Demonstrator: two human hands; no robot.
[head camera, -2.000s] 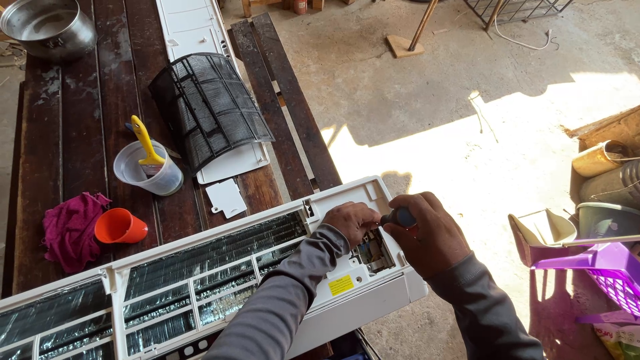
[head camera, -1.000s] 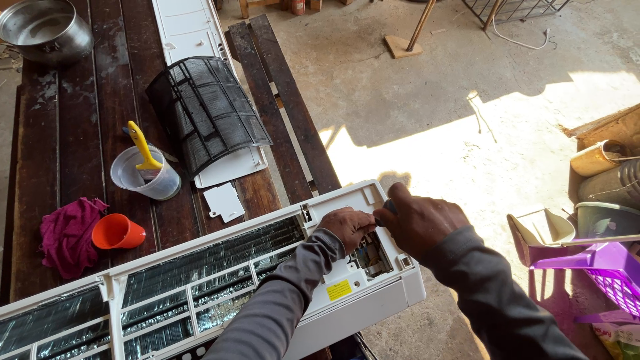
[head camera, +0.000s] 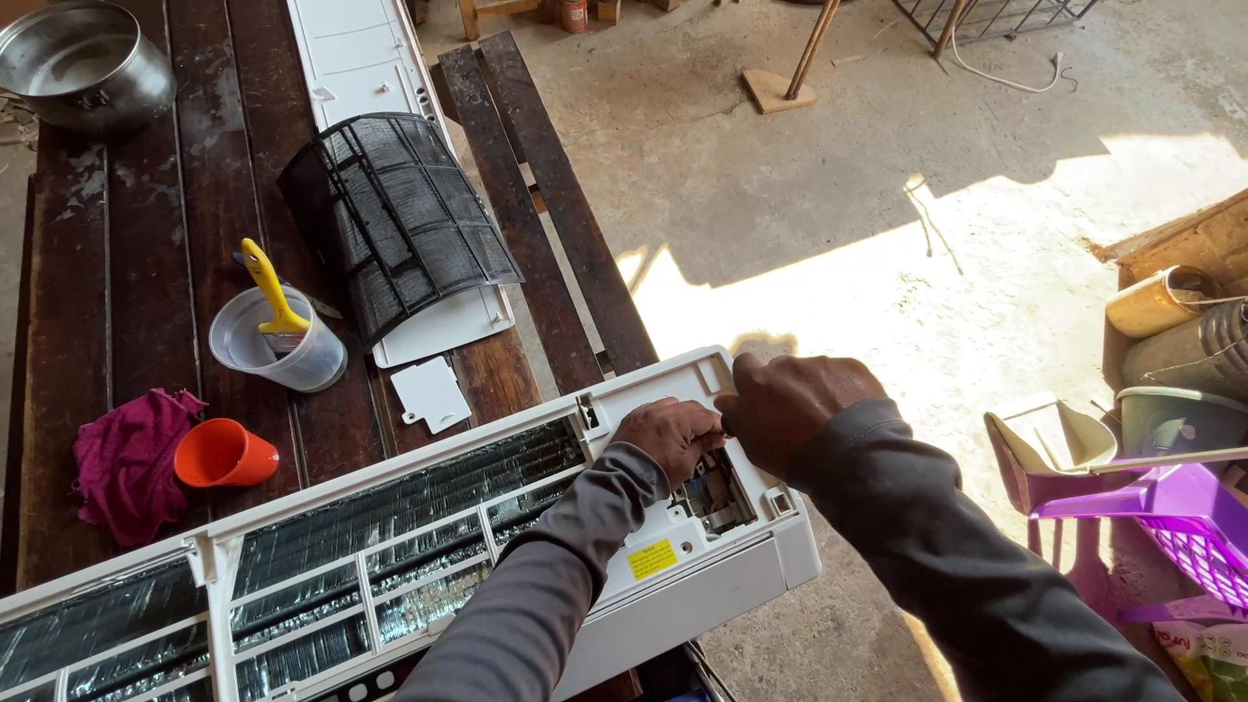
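Observation:
The white indoor unit of a split air conditioner (head camera: 673, 609) lies across the table's near edge, its metal fins exposed behind a white grid. At its right end a compartment with wires and terminals (head camera: 717, 497) is uncovered. My left hand (head camera: 671, 437) is at the compartment's upper edge, fingertips pinched together; what they grip is hidden. My right hand (head camera: 799, 405) is closed around a dark handle, probably a screwdriver's, mostly hidden in the fist, and its fingers meet the left fingertips. A small white cover plate (head camera: 432, 395) lies on the table behind the unit.
On the wooden table (head camera: 73, 322) are a black mesh air filter (head camera: 409, 214) on a white panel (head camera: 361, 58), a plastic tub (head camera: 317, 356) holding a yellow-handled brush (head camera: 268, 283), an orange cup (head camera: 229, 453), a magenta cloth (head camera: 136, 458) and a metal pot (head camera: 117, 88). Buckets and a purple basket (head camera: 1170, 507) stand right.
Two seconds ago the dark handle showed clearly at my right fist; now the fist, turned more over it, hides most of it. My left hand has stayed by the compartment.

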